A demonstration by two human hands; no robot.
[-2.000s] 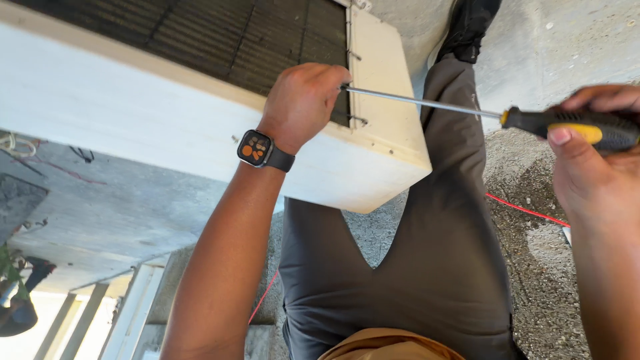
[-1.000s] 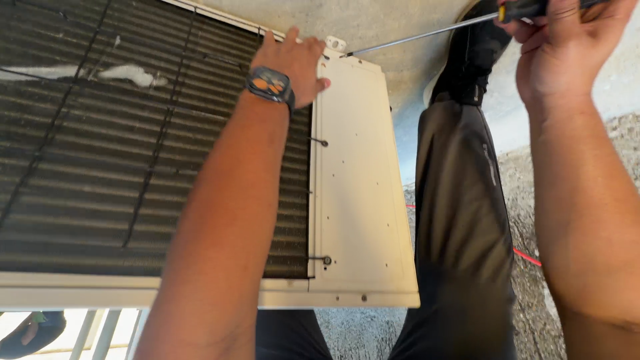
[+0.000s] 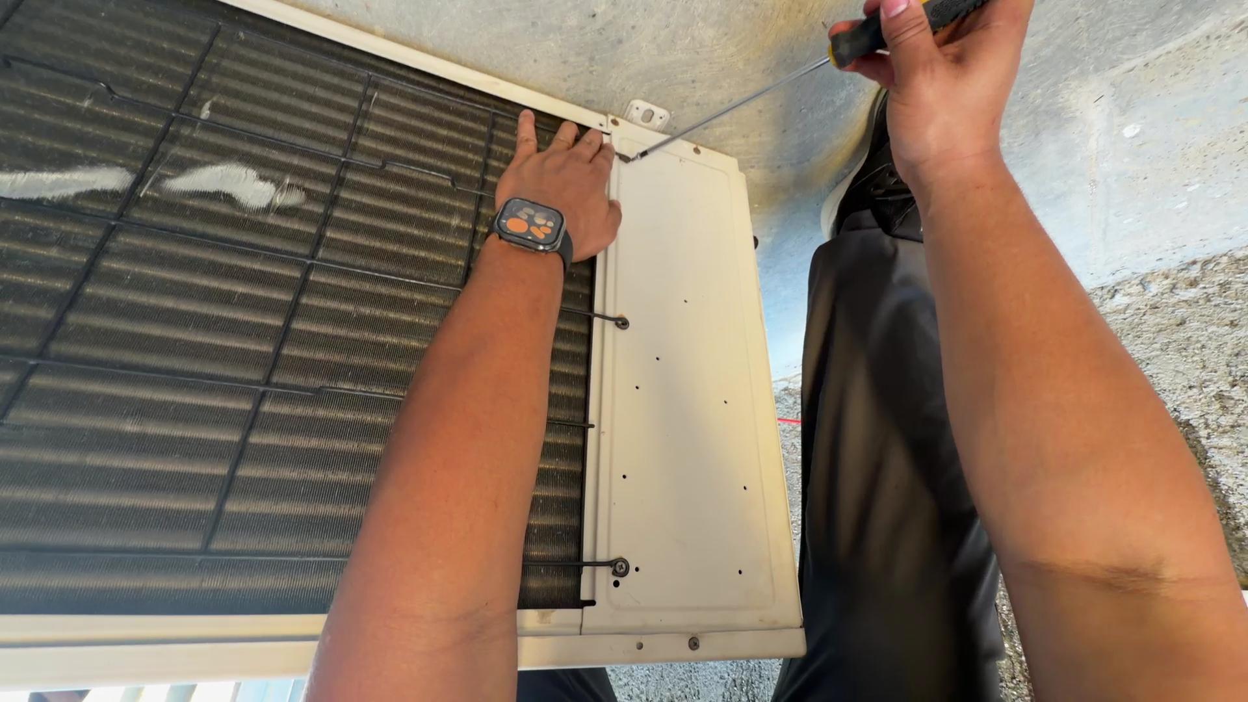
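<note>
My left hand (image 3: 564, 185), with a smartwatch (image 3: 529, 225) on its wrist, lies spread on the wire guard and finned coil (image 3: 419, 234) of an air conditioner's outdoor unit, by the upper edge of its cream metal side panel (image 3: 682, 390). My right hand (image 3: 941, 88) grips the black and yellow handle of a long screwdriver (image 3: 736, 105) at the upper right. The screwdriver's tip meets a dark fastener (image 3: 626, 158) at the panel's upper left corner, close to my left fingertips. Lower down, two wire ends are fixed to the panel by screws (image 3: 621, 567).
A metal mounting tab (image 3: 647, 115) sticks out past the unit's upper edge. My leg in dark trousers (image 3: 877, 439) and black shoe (image 3: 882, 185) are right of the unit, on a concrete floor (image 3: 1150, 127). A thin red line (image 3: 790, 421) shows between panel and leg.
My left hand has gone from closed near the screwdriver tip to spread on the coil guard. The screwdriver tip has moved to the panel's upper corner. The view has shifted widely over the unit.
</note>
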